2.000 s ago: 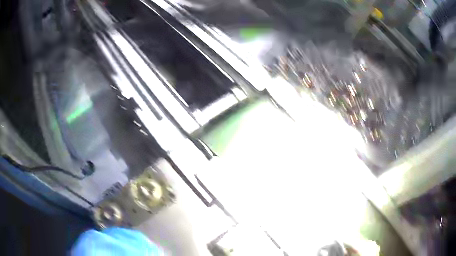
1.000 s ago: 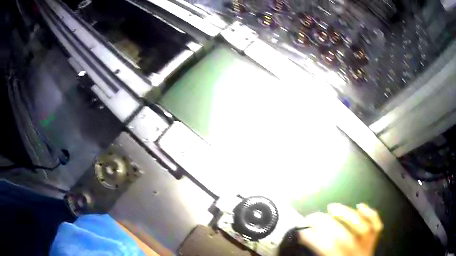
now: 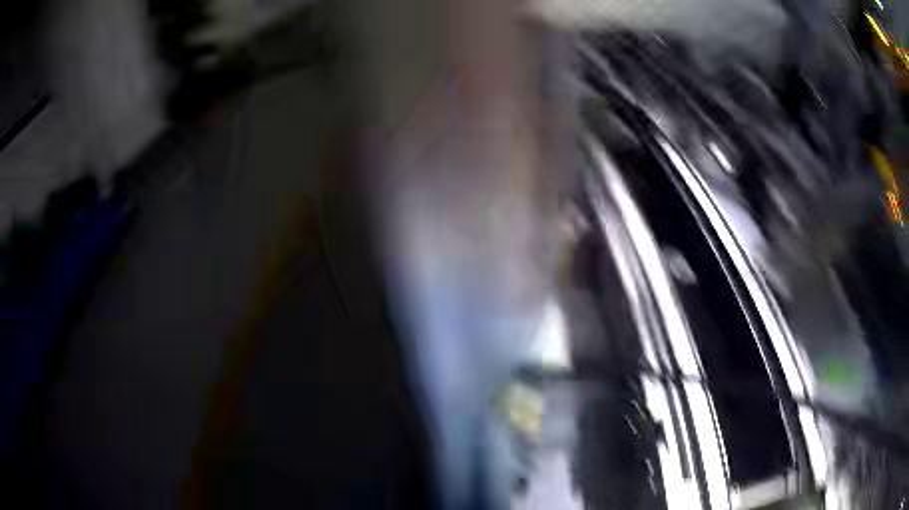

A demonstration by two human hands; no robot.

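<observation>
The frame is strongly blurred. Neither of my hands can be made out. The conveyor rails (image 3: 663, 329) run as long bright bars down the right half, with a dark channel (image 3: 733, 369) between them. A small blurred yellowish round shape, perhaps part of the seat plate (image 3: 525, 406), shows left of the rails near the bottom. No toothed part can be made out.
A wide pale, blurred vertical shape (image 3: 454, 239) stands at the centre. A large dark area (image 3: 269, 349) fills the left, with a dark blue patch (image 3: 70, 259) at its edge. A dark cable (image 3: 857, 418) crosses the rails at lower right. Yellow streaks (image 3: 887, 184) show at far right.
The view has swung left, so the rails now lie at the right. The green belt, the dark toothed part, the blue sleeve and the right hand have left the view.
</observation>
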